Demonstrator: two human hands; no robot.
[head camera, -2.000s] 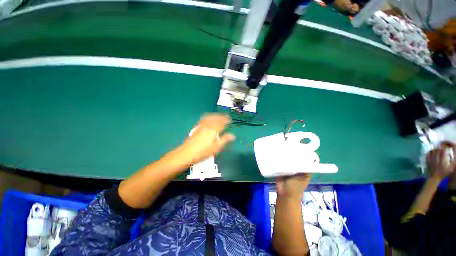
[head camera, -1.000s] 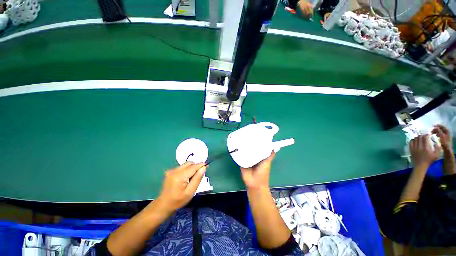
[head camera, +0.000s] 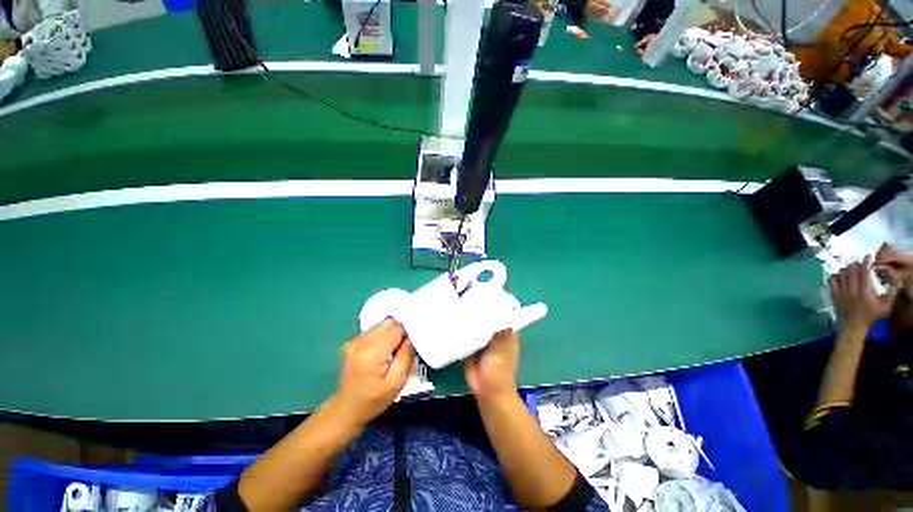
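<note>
The larger white camera housing (head camera: 447, 322) is held over the front of the green bench, its ring opening pointing up toward the screwdriver. My right hand (head camera: 494, 366) grips its lower right side. My left hand (head camera: 376, 368) is at its left edge, with fingers closed where the housing meets the smaller white bracket. The bracket's round head (head camera: 384, 305) shows behind my left hand and its squared foot shows below. The cable between the parts is hidden by my fingers. The black electric screwdriver (head camera: 491, 110) hangs just beyond the housing.
The silvery screw feeder (head camera: 435, 204) stands below the screwdriver. Blue bins (head camera: 717, 402) with white parts sit at the bench edge on both sides of my lap, one also at the left (head camera: 40, 482). Another person's hands (head camera: 857, 292) work at the right beside a black box (head camera: 787, 213).
The housing has moved left and turned, now against the bracket. The dark lead seen stretched between my left hand and the housing no longer shows.
</note>
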